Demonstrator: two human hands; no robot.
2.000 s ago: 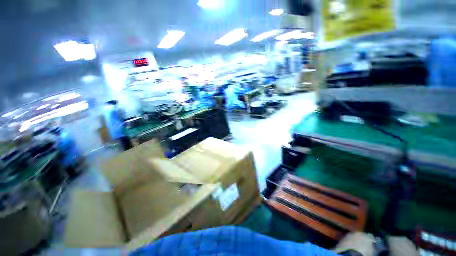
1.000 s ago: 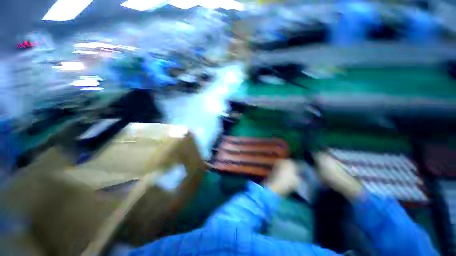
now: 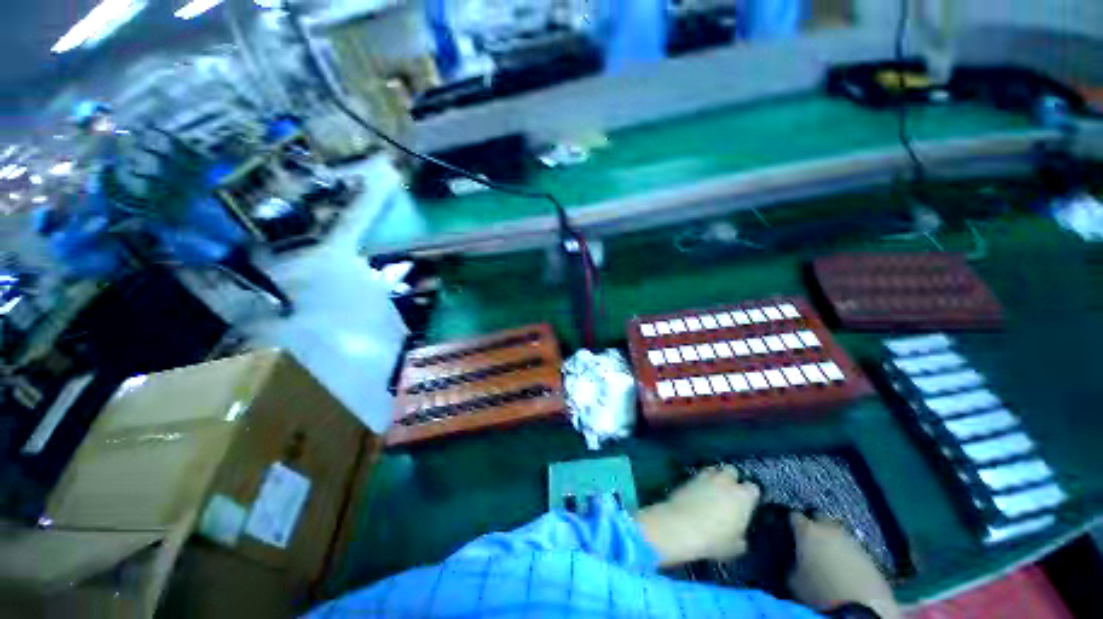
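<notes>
My left hand (image 3: 704,518) and my right hand (image 3: 837,566) are close together over the near edge of a shallow black tray (image 3: 898,532) with a heap of tiny grey screws (image 3: 823,484). A dark shape (image 3: 772,544) lies between the hands; I cannot tell if it is a held object or black finger coverings. The fingertips are blurred, so any grip is unclear. A pale teal fixture (image 3: 590,479) sits left of my left hand, partly hidden by my sleeve. A black screwdriver (image 3: 584,312) with a red wire hangs behind it.
A brown tray with black parts (image 3: 478,377), a crumpled white bundle (image 3: 599,393) and a brown tray with white pieces (image 3: 740,363) stand behind. Another brown tray (image 3: 907,288) and a row of silver-white bars (image 3: 980,435) are right. A carton (image 3: 230,460) stands left. A cable (image 3: 448,163) crosses above.
The view has swung right and down to the bench, and the carton has shifted left in view. Both hands, earlier near the brown tray and hanging screwdriver, are now over the screw tray.
</notes>
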